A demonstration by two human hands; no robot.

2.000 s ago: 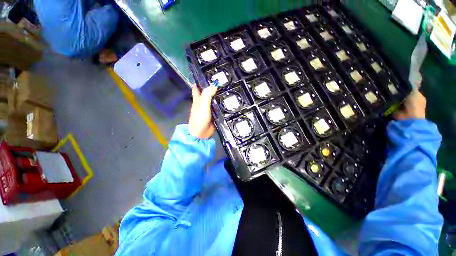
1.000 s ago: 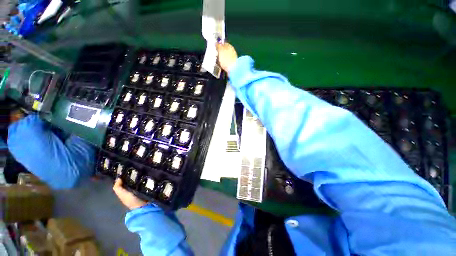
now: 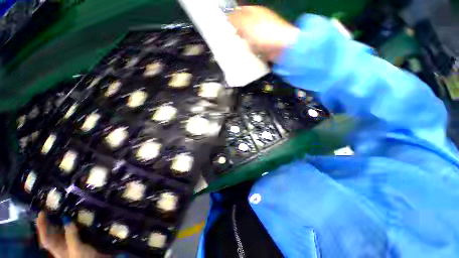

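Note:
A large black blister tray (image 3: 108,158) with pale square-centred modules fills the left half, blurred by motion. My left hand (image 3: 65,239) grips its near left edge, partly cut off by the bottom of the picture. My right hand (image 3: 259,30), at the top centre, holds a long white strip (image 3: 221,48) that hangs over the tray's far right part. The fingertips of my right hand are blurred. A second black tray (image 3: 251,132) with small bright round centres lies to the right, partly behind my right sleeve.
A green bench mat (image 3: 322,133) shows around the trays. A strip of floor with a yellow line (image 3: 191,230) shows below the bench edge. Blurred items stand at the far right, and a pale object (image 3: 10,210) lies at the left edge.
The view has swung and come closer to the trays. The held tray now fills the left half, and the second tray shows beside it. My right hand still holds the white strip.

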